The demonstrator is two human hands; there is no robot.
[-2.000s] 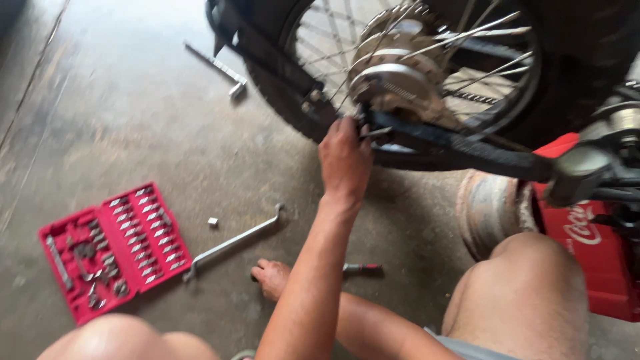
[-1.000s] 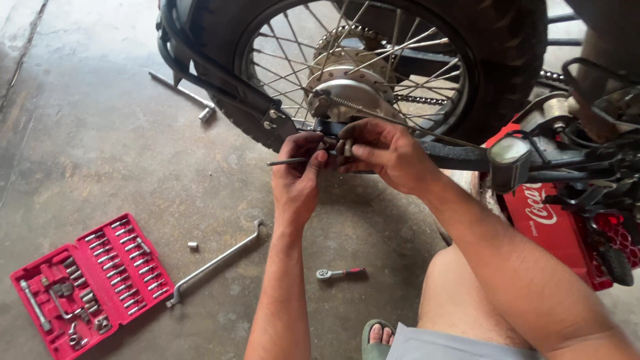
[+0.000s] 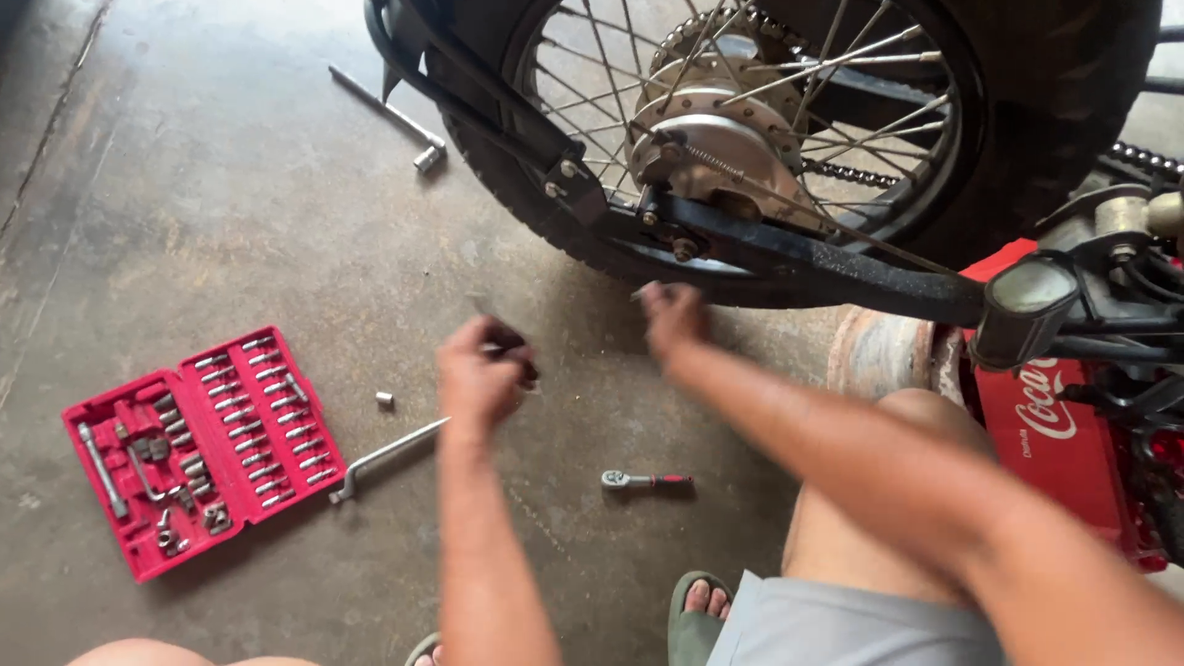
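Note:
My left hand (image 3: 486, 375) is blurred above the concrete floor, its fingers closed on a small dark part that I cannot make out. To its right, my right hand (image 3: 673, 319) is just below the motorcycle's swingarm (image 3: 832, 264), fingers drawn together; a thin blurred thing shows at its fingertips, too unclear to name. Above the hands is the spoked rear wheel with its drum brake hub (image 3: 717, 148), and an axle-end nut (image 3: 684, 249) shows on the swingarm. A small ratchet with a red and black handle (image 3: 647, 480) lies on the floor between my forearms.
An open red socket set case (image 3: 242, 518) lies at left, with a loose socket (image 3: 385, 399) and an offset box wrench (image 3: 393, 451) beside it. A long-handled socket wrench (image 3: 388, 109) is near the tire. A rusty metal rim (image 3: 879, 351) and red crate (image 3: 1050, 444) stand at right.
My hands were together below the hub one second ago; now they are apart, the left one lower and to the left. The ratchet still lies on the floor.

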